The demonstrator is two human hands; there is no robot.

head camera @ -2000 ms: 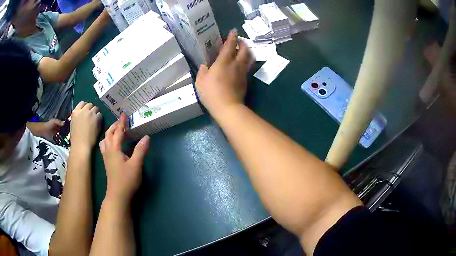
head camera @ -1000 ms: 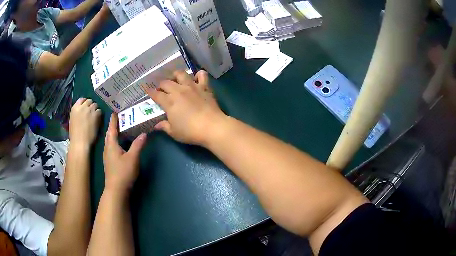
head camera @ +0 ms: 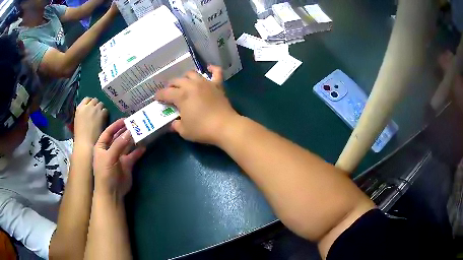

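A long white carton (head camera: pixel 147 122) with blue lettering and a green mark lies in front of the carton stack. My right hand (head camera: pixel 198 104) is over its right part, fingers and thumb gripping its sides and hiding that end. My left hand (head camera: pixel 114 152) is at its left end, fingers and thumb around the end's edges. Several white cartons are piled in a stack (head camera: pixel 144 48) just behind it. Another white carton (head camera: pixel 216 38) stands upright to the right of the stack.
Loose white cards (head camera: pixel 283 69) lie right of the upright carton, with low paper stacks (head camera: pixel 289 20) behind. A light blue smartphone (head camera: pixel 350 104) lies at right beside a cream slanting pole (head camera: pixel 373 86). Two people sit at left, one's hand (head camera: pixel 90 117) close to my left hand. The dark green table edge curves below.
My right hand has come from beside the upright carton to the front carton. That carton's left end has shifted and tilted slightly toward me, and my left hand has closed around it.
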